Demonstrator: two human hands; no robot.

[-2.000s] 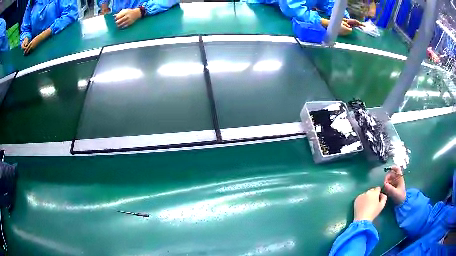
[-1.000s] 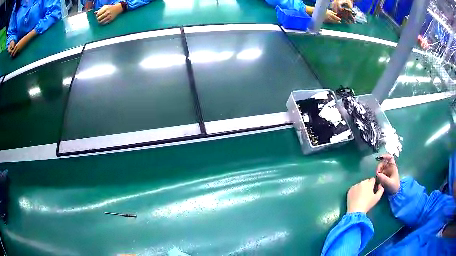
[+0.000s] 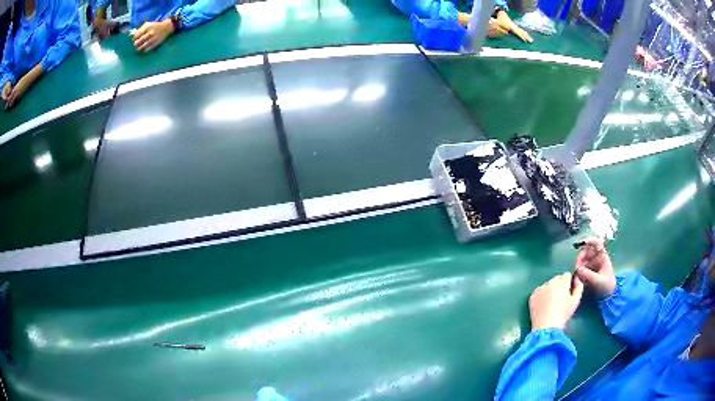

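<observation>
A thin dark tool (image 3: 180, 346) lies alone on the green bench (image 3: 259, 305) nearest me. Beyond it lie two large, flat, glossy grey-green panels (image 3: 188, 172) with thin black edges, side by side over white strips. Neither of my hands can be made out. A small pale blue piece (image 3: 270, 394) shows at the bottom edge; I cannot tell whether it is part of my sleeve.
At right, a neighbour's hands (image 3: 555, 301) hold a tiny dark part. Near them are a clear bin (image 3: 490, 192) of black and white pieces, a dark shiny heap (image 3: 553, 184) and white parts (image 3: 600, 218). A grey post (image 3: 607, 86), blue tray (image 3: 439, 35) and coworkers stand beyond.
The view has shifted, so the bins, panels and neighbour's hands sit further left. The pale blue piece has appeared at the bottom edge. A coworker's hand at the far right side now lies extended.
</observation>
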